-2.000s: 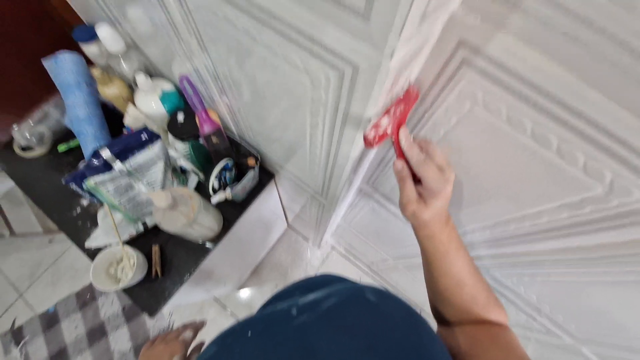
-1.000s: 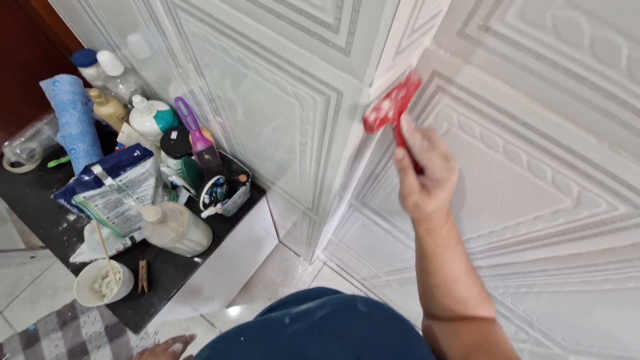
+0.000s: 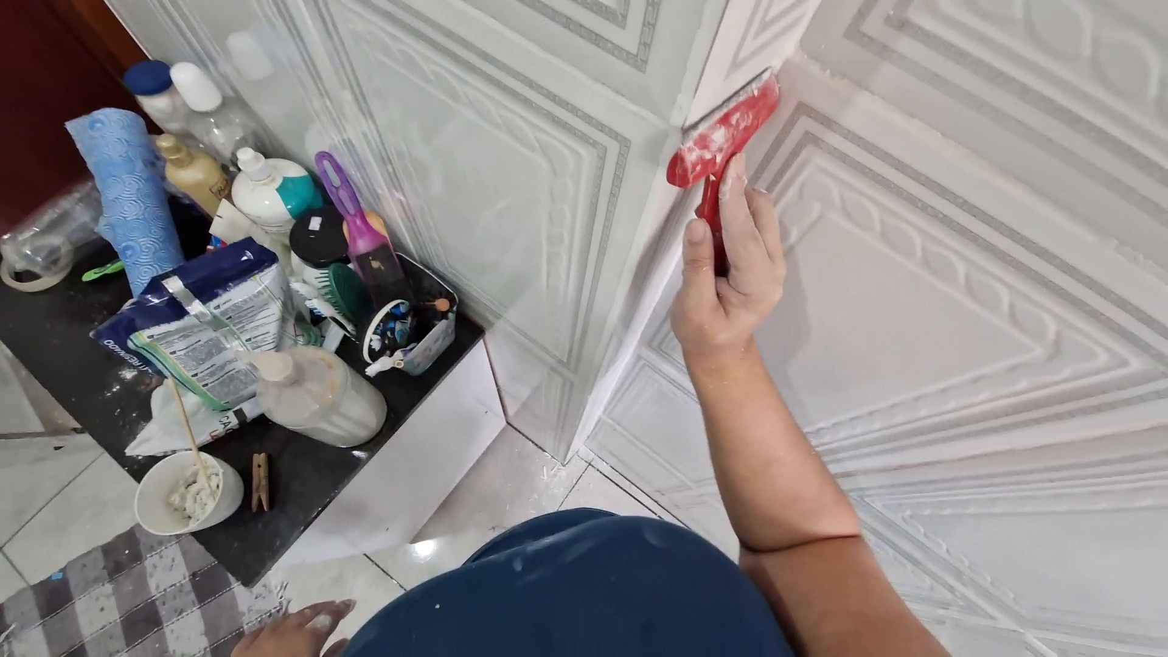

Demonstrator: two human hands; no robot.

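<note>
My right hand [image 3: 737,265] grips the handle of a red plastic scraper [image 3: 725,132] smeared with white paste. Its thin blade edge rests against the narrow white strip at the corner of the embossed wall panels [image 3: 511,182]. My left hand [image 3: 297,630] is low at the frame's bottom edge, its fingers apart; it is partly cut off, and nothing shows in it. Nearest to it stands a white cup [image 3: 151,506] of white paste with a thin stick [image 3: 185,420] in it, on the black tabletop, beside a wooden clothespin [image 3: 261,482].
The black-topped cabinet [image 3: 319,479] at left holds a pump-type bottle [image 3: 324,401], an opened plastic bag [image 3: 219,319], a blue patterned roll [image 3: 132,196], a purple-handled brush [image 3: 351,205] and several bottles. A checkered cloth [image 3: 109,593] lies on the tiled floor.
My right hand keeps its grip on the red scraper, which stays near the corner strip. More of my left hand shows than a second ago.
</note>
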